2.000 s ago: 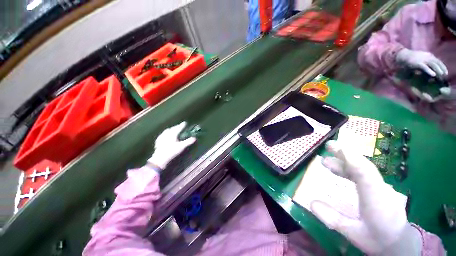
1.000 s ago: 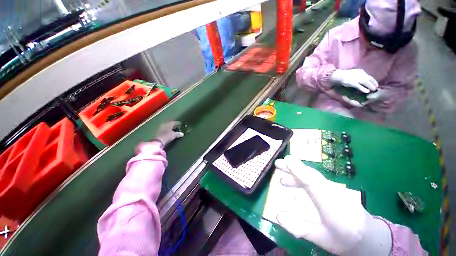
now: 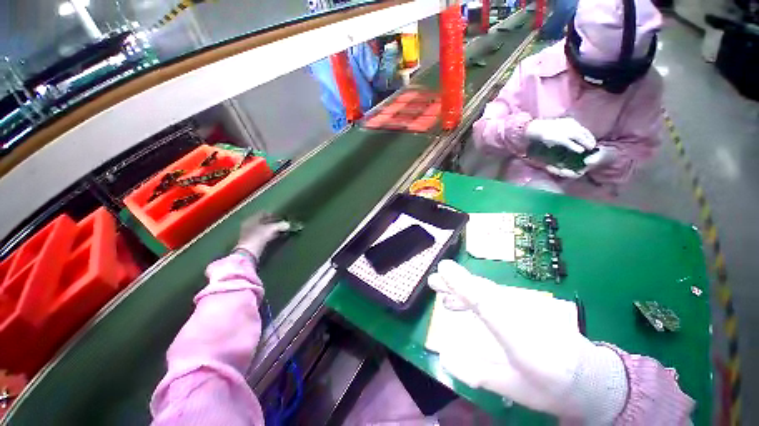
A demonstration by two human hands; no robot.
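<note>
My left hand (image 3: 260,233), white-gloved and slightly blurred, is over the green conveyor belt (image 3: 333,179). Its fingertips close on a small green circuit board (image 3: 293,226), which they partly hide. My right hand (image 3: 508,341), white-gloved, is above a white paper sheet (image 3: 445,326) on the green table. Its fingers are apart, and I can make out nothing held in it. A longer board panel (image 3: 539,248) lies beside a pale label sheet (image 3: 491,235). A single board (image 3: 657,316) lies at the table's right.
A black tray (image 3: 349,270) holds a dotted sheet (image 3: 414,279) and smartphone (image 3: 401,249). A yellow-orange tape roll (image 3: 428,188) is behind it. Red foam trays (image 3: 237,185) stand beyond the belt. A person opposite holds a green board (image 3: 563,156). Red posts (image 3: 451,71) stand along the belt.
My left hand has gone from open beside the board to having its fingertips on it. The view has turned right. My right hand stays above the paper.
</note>
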